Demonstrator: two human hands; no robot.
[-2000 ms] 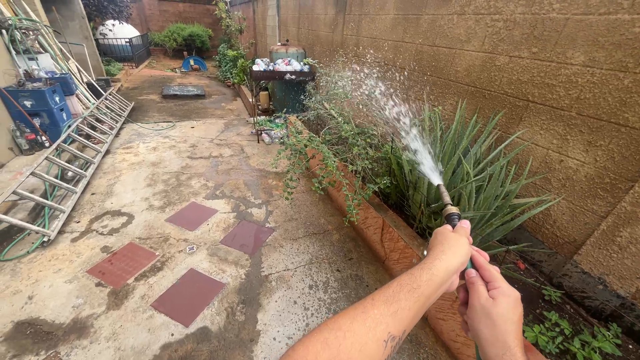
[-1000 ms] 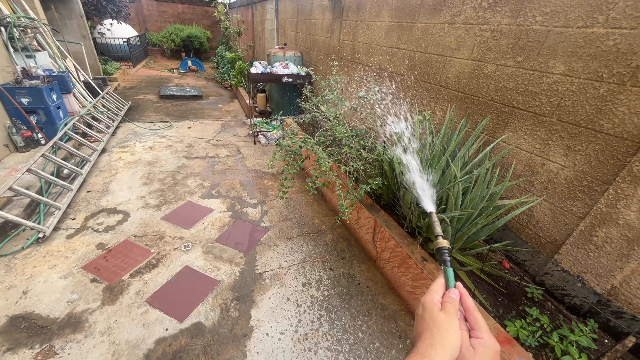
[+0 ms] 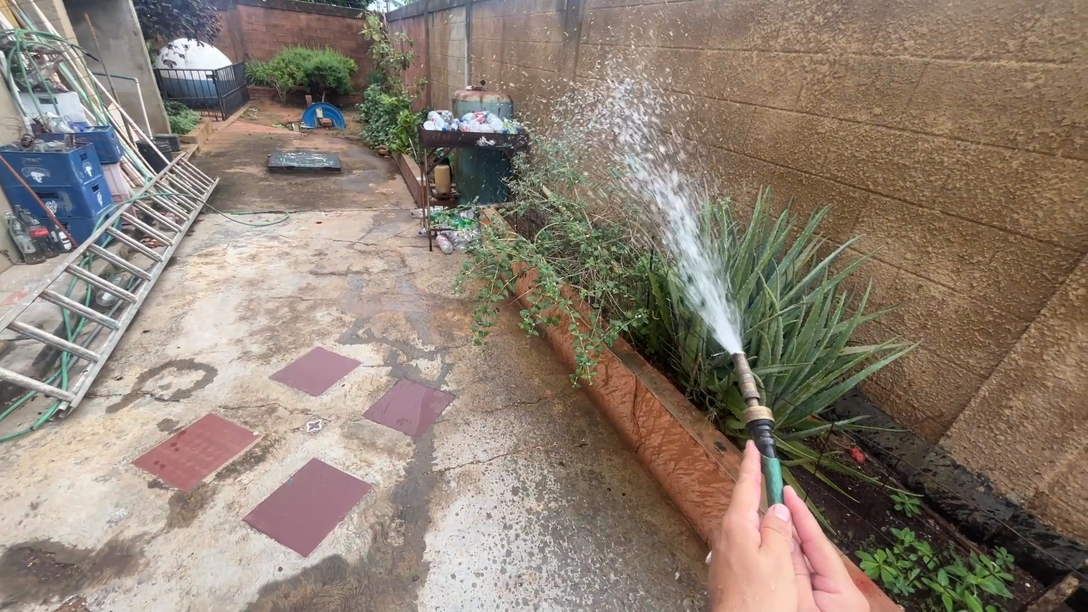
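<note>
A green garden hose (image 3: 772, 478) with a black connector and a brass nozzle (image 3: 748, 382) points up and away at the lower right of the head view. Water sprays from its tip toward the aloe-like plant (image 3: 790, 297) and the wall behind. My left hand (image 3: 746, 548) lies along the hose's left side, with its fingers stretched forward. Against the other side rests my right hand (image 3: 818, 557), partly overlapped by the left. Together they hold the hose between them, just behind the connector. The lower parts of both hands are cut off by the frame's edge.
An orange planter edge (image 3: 646, 416) runs along the block wall (image 3: 816, 119), with a trailing shrub (image 3: 561, 272) over it. A metal ladder (image 3: 110, 280) and blue crates (image 3: 64, 183) are at the left. Farther back, a rack (image 3: 472, 138) holds bottles beside a tank.
Two seconds ago my left hand gripped the black fitting with its forearm across the view; now both hands are farther back on the green hose, their fingers straighter. Water sprays in all the frames.
</note>
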